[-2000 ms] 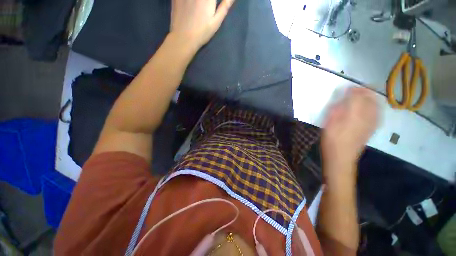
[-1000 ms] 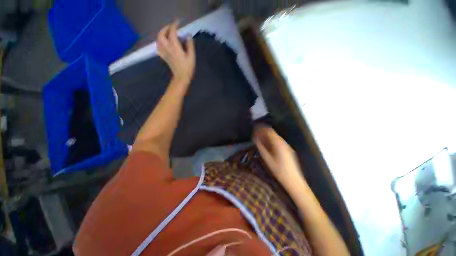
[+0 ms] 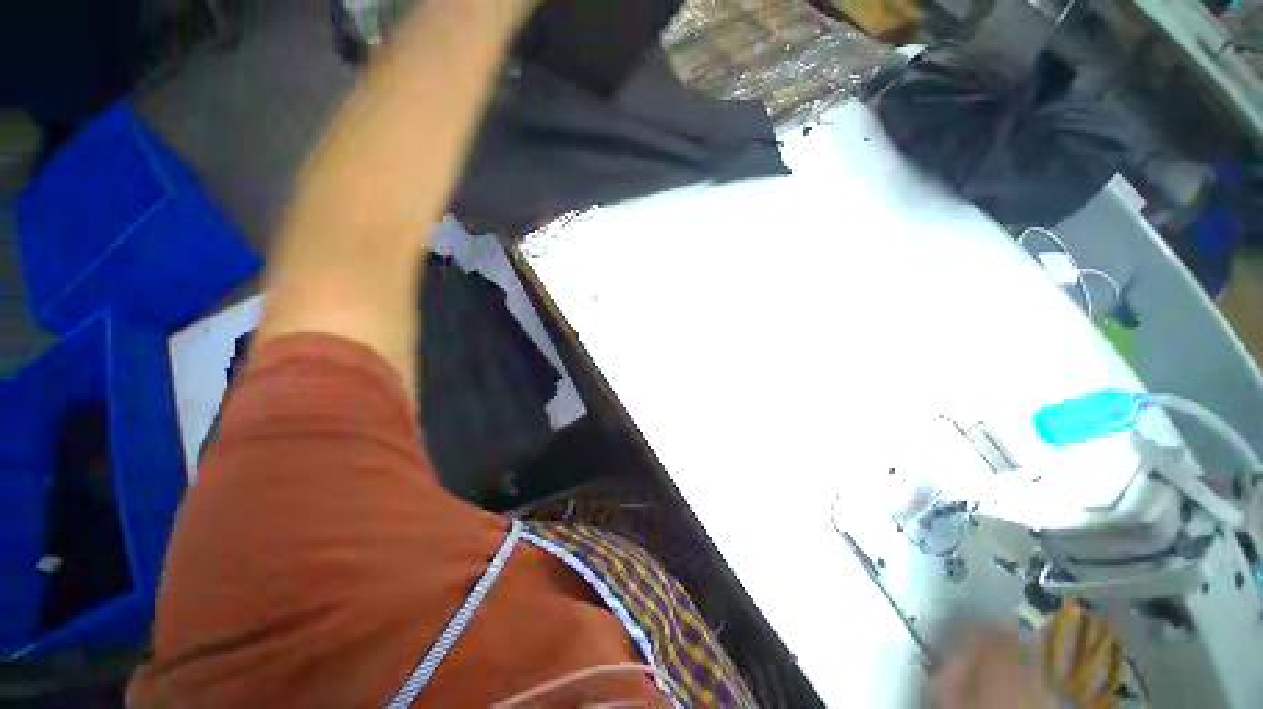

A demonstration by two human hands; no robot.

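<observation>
A dark cloth panel (image 3: pixel 623 139) lies over the far left corner of the white table, with darker cloth above it at the top edge. My left forearm reaches up to that cloth, and my left hand is cut off by the top edge. My right hand (image 3: pixel 990 672) is a blur at the bottom edge, beside the orange scissor handles (image 3: pixel 1085 651). Whether it holds anything cannot be told. The white sewing machine head (image 3: pixel 1122 519) stands just beyond it.
Dark cut panels (image 3: pixel 485 374) lie on a white board at my left, partly behind my arm. Blue bins (image 3: pixel 125 457) stand on the floor further left. A dark cloth heap (image 3: pixel 1011 132) lies at the table's far side, near clear plastic wrapping (image 3: pixel 776 63).
My left arm has moved from the panel stack up to the far cloth. My right hand has moved from the stack to beside the scissors. The view has swung right, showing the machine.
</observation>
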